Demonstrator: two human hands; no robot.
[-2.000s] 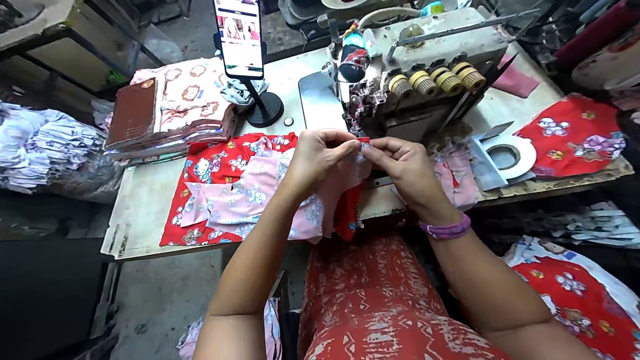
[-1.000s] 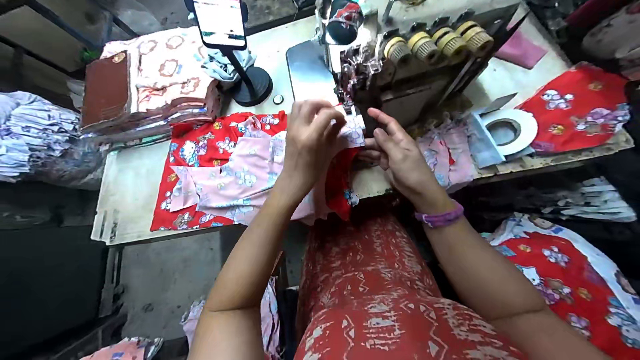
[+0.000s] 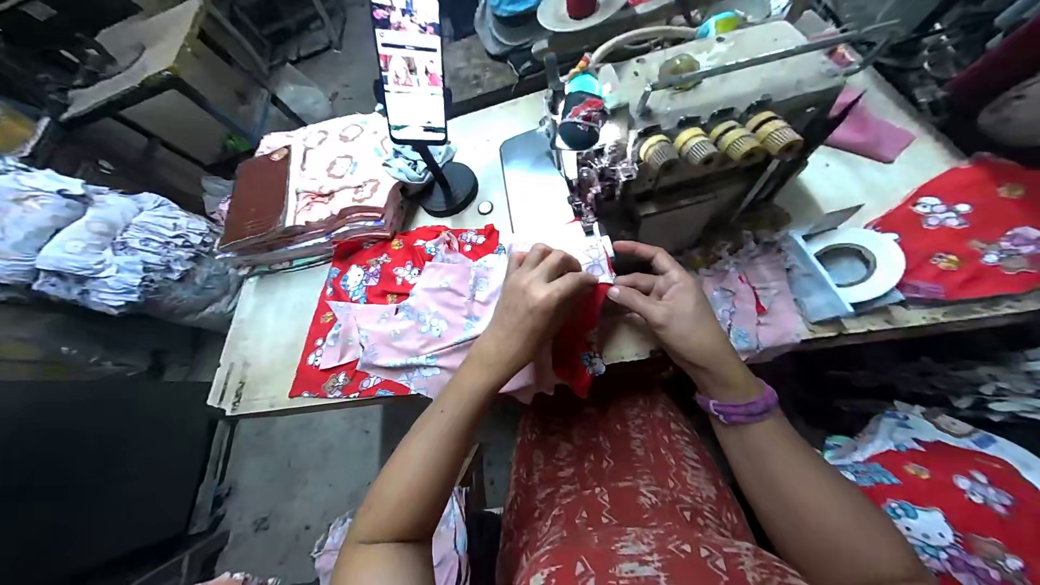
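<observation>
Pink printed fabric (image 3: 439, 321) lies over red printed fabric (image 3: 325, 370) at the front of the table. My left hand (image 3: 540, 296) presses on the pink fabric just in front of the presser foot of an overlock sewing machine (image 3: 691, 179). Thumb and fingers of my right hand (image 3: 662, 301), with a purple band at the wrist, pinch the fabric's right edge beside the foot. The fabric's edge reaches the foot; the needle itself cannot be made out.
Left of the machine stand a phone on a round-based holder (image 3: 445, 191) and a stack of folded fabric (image 3: 341, 175) with a brown wallet-like item (image 3: 258, 195). To the right are pink scraps (image 3: 751, 301), a white tape roll (image 3: 881, 264) and more red fabric (image 3: 975, 227). Bundled cloth (image 3: 106, 236) sits at far left.
My right fingers, apart from the cloth a second ago, now touch its edge. My left hand has come down lower and flatter on the fabric by the foot.
</observation>
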